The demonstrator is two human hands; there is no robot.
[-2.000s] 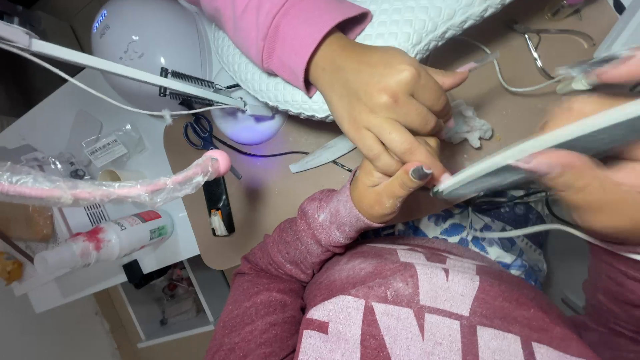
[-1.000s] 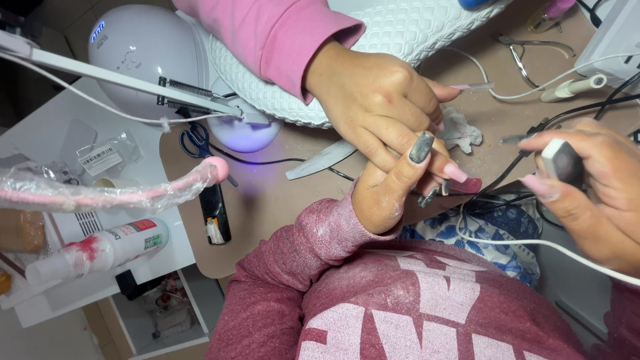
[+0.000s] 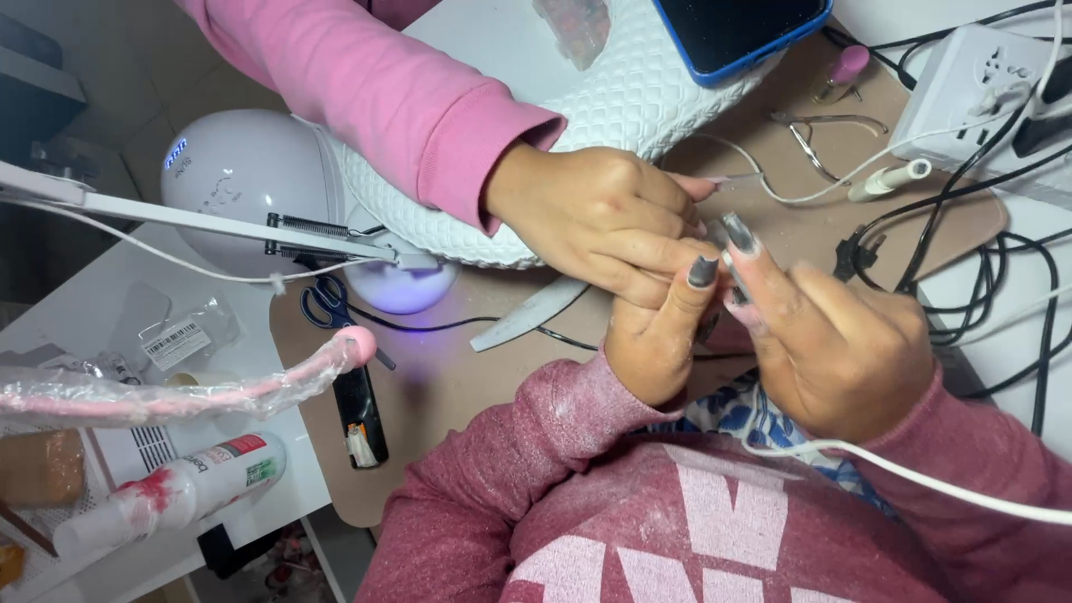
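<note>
My left hand (image 3: 657, 335), with a dark-nailed thumb on top, is closed around the fingers of another person's hand (image 3: 607, 205), which reaches in from a pink sleeve. Close against it on the right, my right hand (image 3: 825, 335) has its fingers bent at that person's fingertips; the contact and anything pinched there are hidden. A long clear nail extension (image 3: 737, 180) shows on the other person's thumb. The pink sleeve crosses a white quilted cushion (image 3: 456, 222). A grey nail file (image 3: 529, 315) lies on the brown mat, left of my left hand.
A nail lamp (image 3: 243, 184), a lamp arm (image 3: 201, 224), scissors (image 3: 327, 301) and a spray bottle (image 3: 184, 481) are at left. Nippers (image 3: 808, 142), a pen-like tool (image 3: 888, 180), a power strip (image 3: 971, 92) and black cables are at right. A phone (image 3: 741, 33) rests on the cushion.
My right hand, which held a long file two seconds ago, has moved left to the other person's fingertips. That file is no longer seen in it. The view has shifted, showing more at the top.
</note>
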